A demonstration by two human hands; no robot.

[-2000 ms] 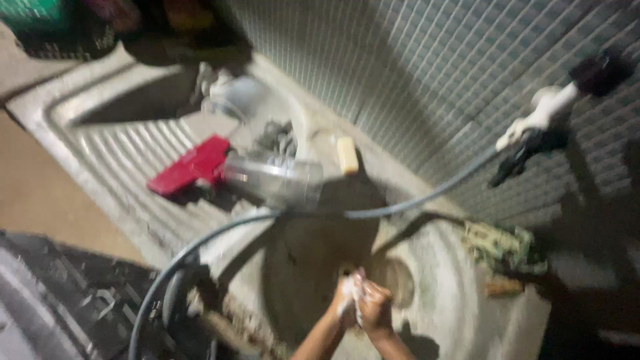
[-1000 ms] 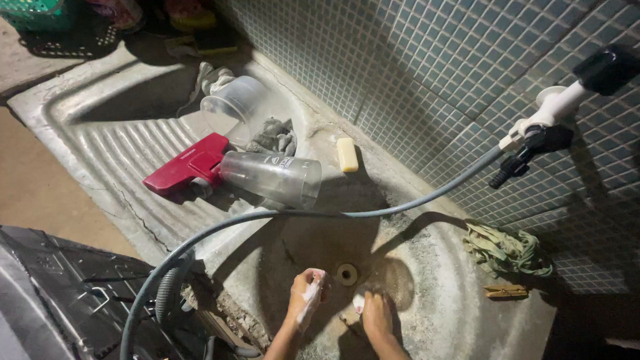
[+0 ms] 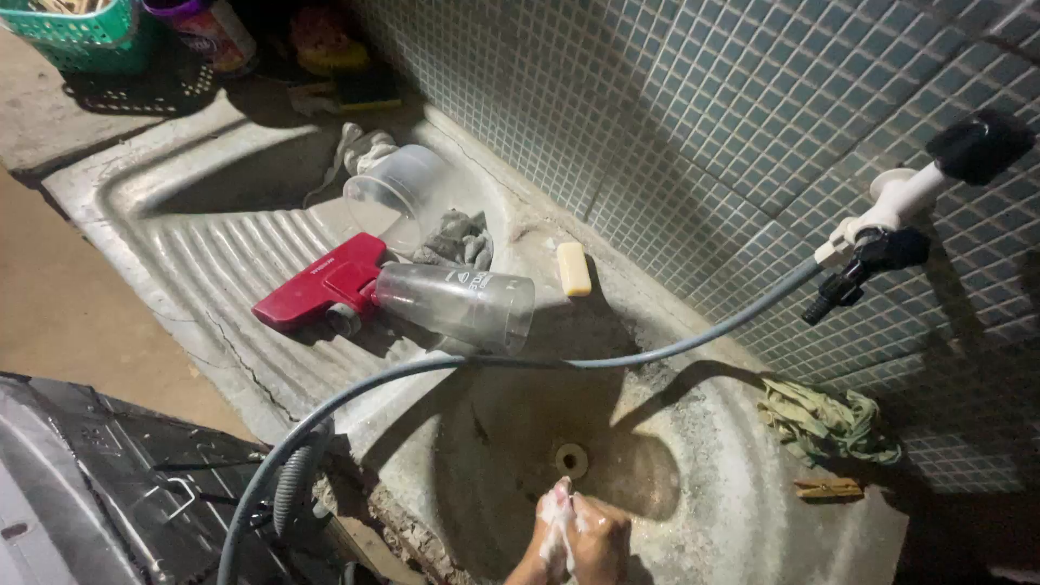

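Observation:
My left hand and my right hand are pressed together over the round basin of a concrete laundry sink, just below its drain hole. White lather covers the fingers; whether something small lies between the hands cannot be seen. A pale yellow bar of soap rests on the sink's ledge. A red vacuum floor nozzle with a clear plastic dust container lies on the ribbed washboard. Behind it are a clear plastic tub and a grey cloth.
A grey hose arches across the basin from a white tap on the tiled wall. At right lie a crumpled green cloth and a wooden clothespin. A green plastic basket stands top left, a dark appliance bottom left.
My two hands were together two seconds ago, apart over the basin one second ago, and are together again now. The objects on the sink have not moved.

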